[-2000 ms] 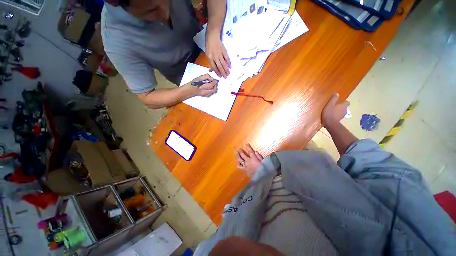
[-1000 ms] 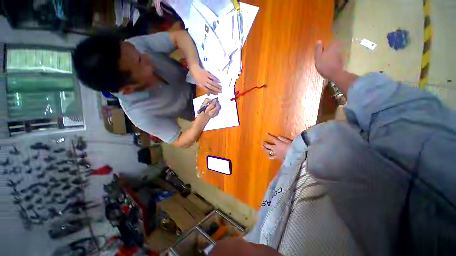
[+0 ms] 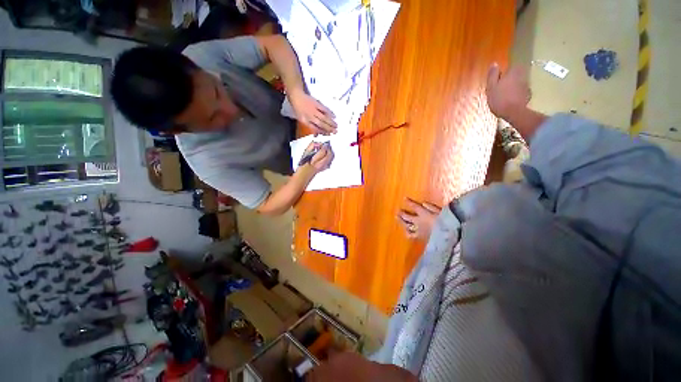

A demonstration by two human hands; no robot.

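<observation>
The white writing sheet [image 3: 340, 170] lies on the orange-brown table [image 3: 373, 261]. A seated person in a grey polo holds a pen [image 3: 308, 155] against it, the other hand flat on the papers. A fanned pile of printed sheets [image 3: 328, 56] lies beside it. A red cord [image 3: 384, 133] trails onto the wood. My left hand [image 3: 420, 218], wearing a ring, rests on the table with fingers spread, holding nothing. My right hand [image 3: 510, 91] is at the table's long edge, fingers extended and empty; its underside is hidden.
A smartphone [image 3: 328, 243] with a white screen lies near the table end. Cardboard boxes [image 3: 257, 310] and a compartmented cabinet [image 3: 287, 351] stand beyond that end. Tools hang on the white wall. A blurred skin-coloured shape [image 3: 358, 369] at the bottom edge is unclear.
The view has rotated since the earliest frame, bringing the window and wall tools into sight. The person's pen hand stays at the sheet. My hands stay at about the same places on the table.
</observation>
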